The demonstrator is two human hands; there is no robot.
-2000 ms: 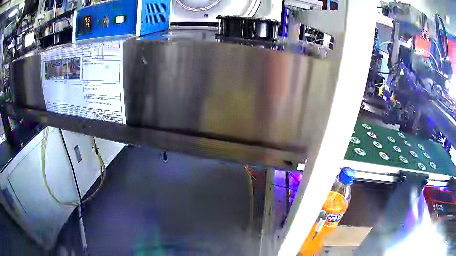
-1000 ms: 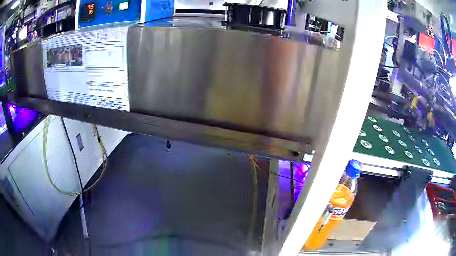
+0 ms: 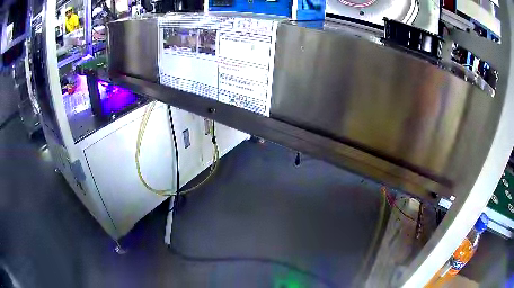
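Note:
Neither of my hands is in the picture. The steel bench front (image 3: 360,95) lies nearest before me, with a white instruction sheet (image 3: 217,64) on it. On the bench top are a blue control box (image 3: 253,5), cut off by the top edge, and a black cooling fan (image 3: 413,39). The inspection monitor (image 3: 389,12) shows rings behind them. At the right edge a strip of green conveyor belt (image 3: 503,194) carries a few small pale discs.
A white frame post (image 3: 479,180) curves down the right. An orange drink bottle (image 3: 463,250) with a blue cap stands beside it. A white cabinet (image 3: 124,169) with a looped yellow hose is at left. A black cable (image 3: 236,259) crosses the grey floor. A yellow-clad person (image 3: 72,21) is far left.
The view has swung left. The bench, sheet, post and bottle have shifted right in the picture, most of the conveyor has left it, and more of the cabinet and left machine shows.

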